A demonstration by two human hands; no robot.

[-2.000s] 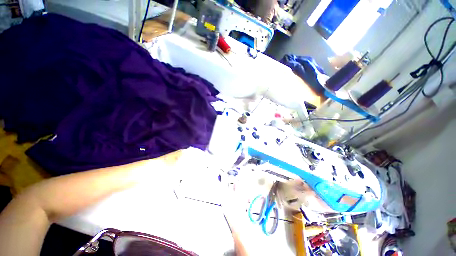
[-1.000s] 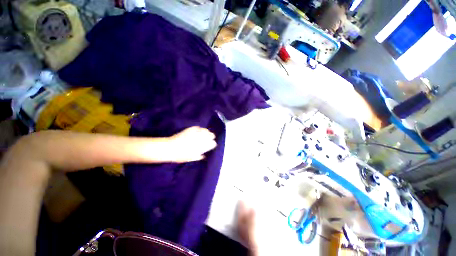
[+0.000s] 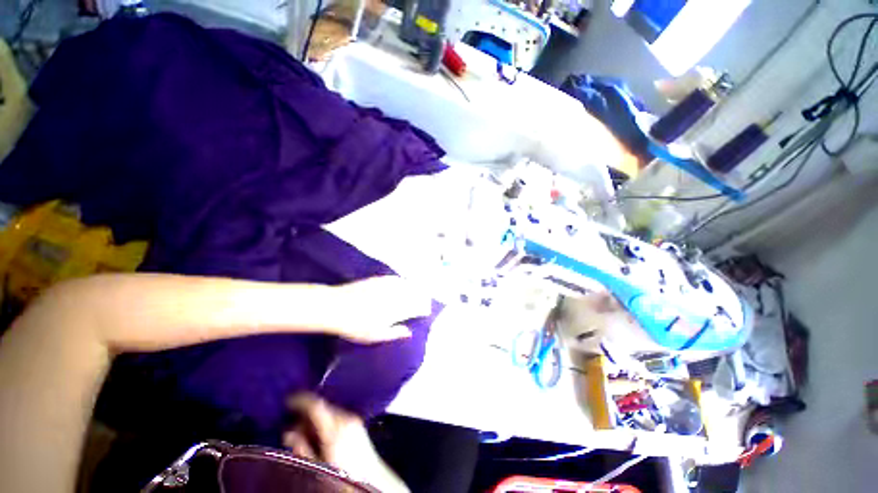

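The dark purple garment fabric (image 3: 207, 144) lies heaped across the left of the table, and a flap of it hangs over the front edge. My left hand (image 3: 385, 308) lies on the flap near the needle area, fingers towards the machine; whether it grips cloth is not clear. My right hand (image 3: 322, 428) is blurred at the lower edge of the flap, above the glasses; its grip cannot be made out. The white and blue sewing machine (image 3: 626, 279) stands to the right, with a gap between its needle end and the cloth.
Blue-handled scissors (image 3: 539, 356) lie in front of the machine, beside a yellow-edged tool tray (image 3: 599, 393). A yellow bundle (image 3: 58, 250) is at the left. Two purple thread cones (image 3: 739, 146) stand behind. A red-rimmed item (image 3: 563, 484) is below the table edge.
The purple flap has moved right, towards the needle, with my left hand on it. My right hand has moved from the bare table to the flap's lower edge. The view has also shifted.
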